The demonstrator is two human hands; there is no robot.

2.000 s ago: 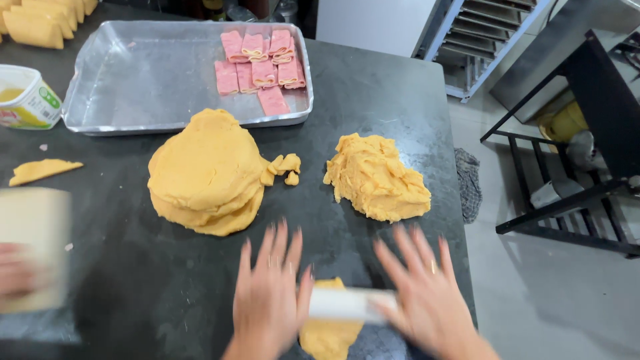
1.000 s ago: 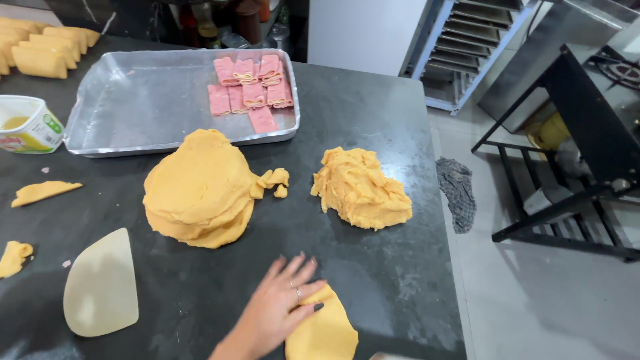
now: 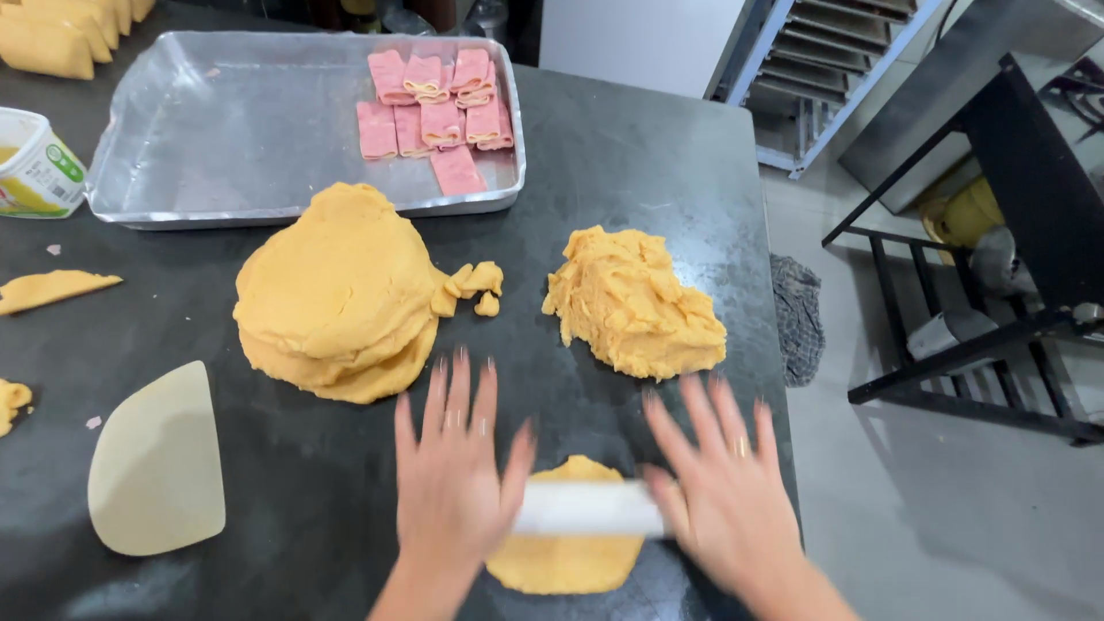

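Observation:
A white rolling pin (image 3: 593, 508), blurred, lies across a flat piece of yellow dough (image 3: 565, 565) near the front of the dark counter. My left hand (image 3: 453, 466) rests flat on its left end, fingers spread. Over the right end is my right hand (image 3: 724, 483), also flat with spread fingers; neither hand closes around the pin. Beyond my left hand sits a stacked mound of smooth dough (image 3: 341, 293), with small dough bits (image 3: 473, 280) at its right. A rougher lump of dough (image 3: 638, 306) lies beyond my right hand.
A metal baking tray (image 3: 241, 138) at the back holds folded pink ham slices (image 3: 440, 112). At left are a plastic dough scraper (image 3: 159, 466), a dough strip (image 3: 56, 289) and a plastic tub (image 3: 39, 164). The counter's right edge is near my right hand; a black metal stand (image 3: 1026, 207) is beyond.
One second ago only my left hand was in view, touching the dough piece. Now both hands are on the rolling pin over it. The scraper, held by a hand two seconds ago, lies on the counter.

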